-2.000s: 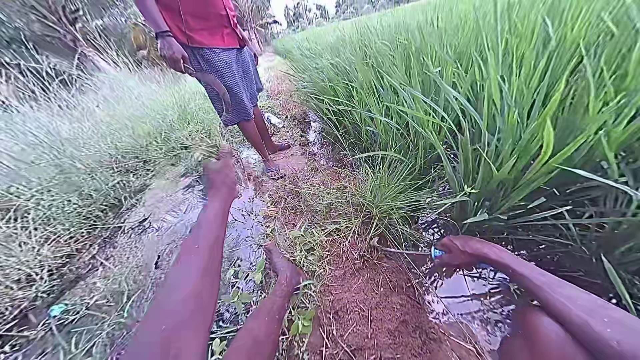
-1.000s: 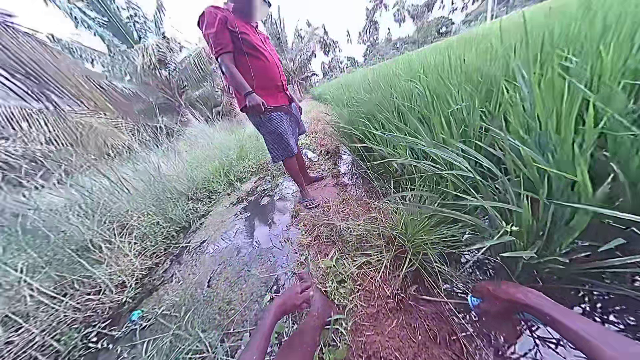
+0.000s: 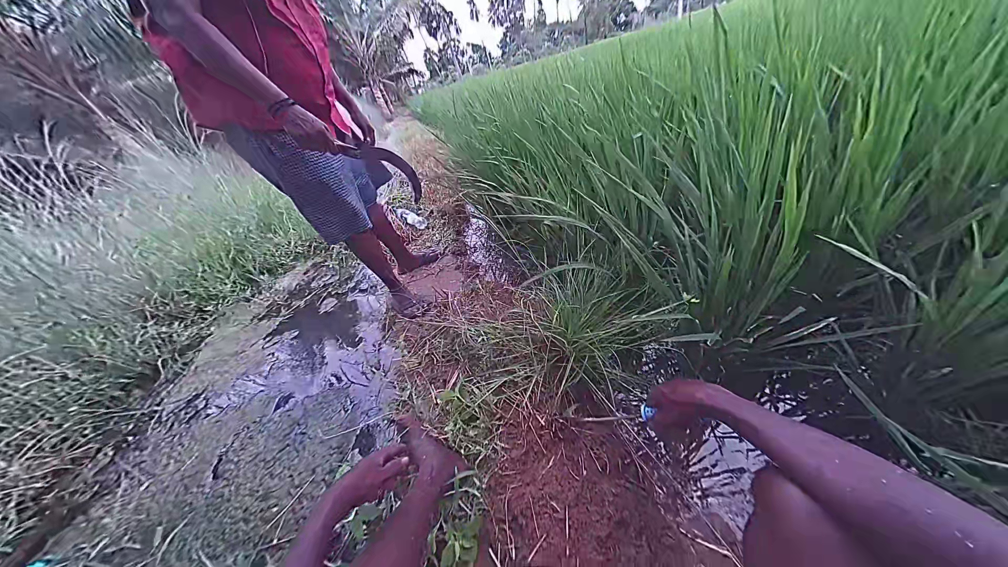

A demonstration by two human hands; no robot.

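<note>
My right hand [image 3: 683,405] is closed around the blue handle [image 3: 647,412] of a thin-bladed tool, probably a sickle. Its narrow blade [image 3: 602,418] points left to the base of a grass tuft [image 3: 587,331] on the earthen bund [image 3: 563,480]. Low on the left, my left hand [image 3: 376,476] hangs beside my bare foot [image 3: 431,457], fingers loosely bent and apart, with nothing visible in it. Whether it touches the foot or shin cannot be told.
Ahead on the bund stands a person [image 3: 315,181] in a red shirt, holding a curved sickle [image 3: 398,169] low. Tall green rice plants [image 3: 732,173] grow in water on the right. Muddy water [image 3: 315,354] and grass border the left. A clear plastic bottle [image 3: 411,218] lies behind the person's feet.
My left hand has come down from in front of the other person's feet to beside my foot. My right hand stays by the tuft with the blue-handled tool.
</note>
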